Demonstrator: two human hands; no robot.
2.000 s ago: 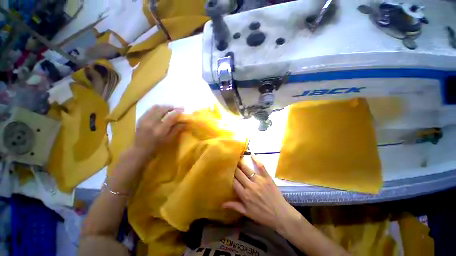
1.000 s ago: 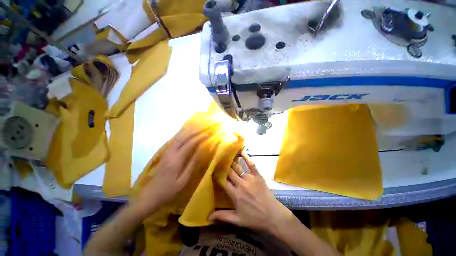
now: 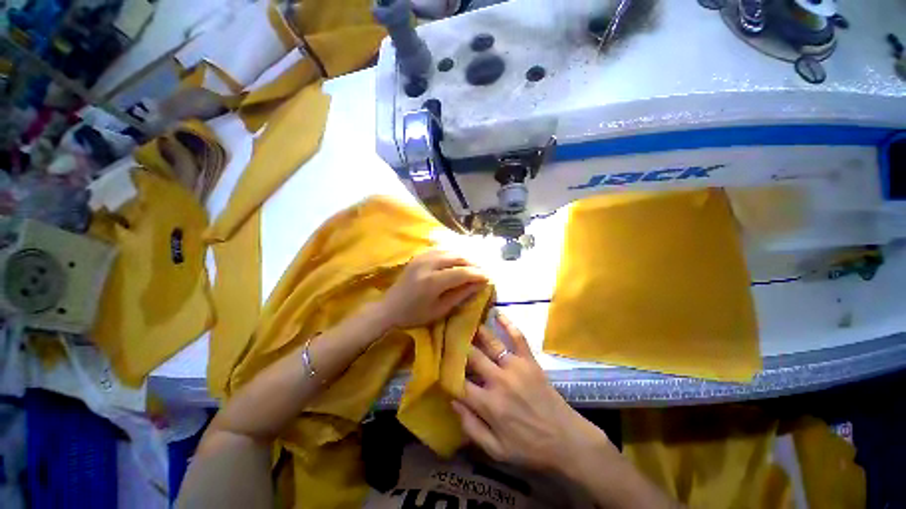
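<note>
A bunched yellow garment panel [image 3: 338,263] lies left of the needle area [image 3: 509,249] and hangs over the table's front edge. My left hand [image 3: 432,288] is on top of the cloth just in front of the needle, fingers closed together on it. My right hand [image 3: 512,388] holds the cloth's right edge between thumb and fingers, close beside my left fingertips. Bright light hides the presser foot and the cloth's edge there. The white JACK machine head [image 3: 636,139] stands over the work.
A squarish yellow panel [image 3: 651,283] lies right of the needle. Narrow yellow pieces [image 3: 273,159] and a yellow piece with a dark oval mark [image 3: 154,268] lie left. A beige box with a round dial [image 3: 50,276] is far left, above a blue crate [image 3: 75,452].
My left hand has moved right, from the middle of the cloth to near the needle. The cloth is spread farther left and folded at its right edge. My right hand has shifted slightly right.
</note>
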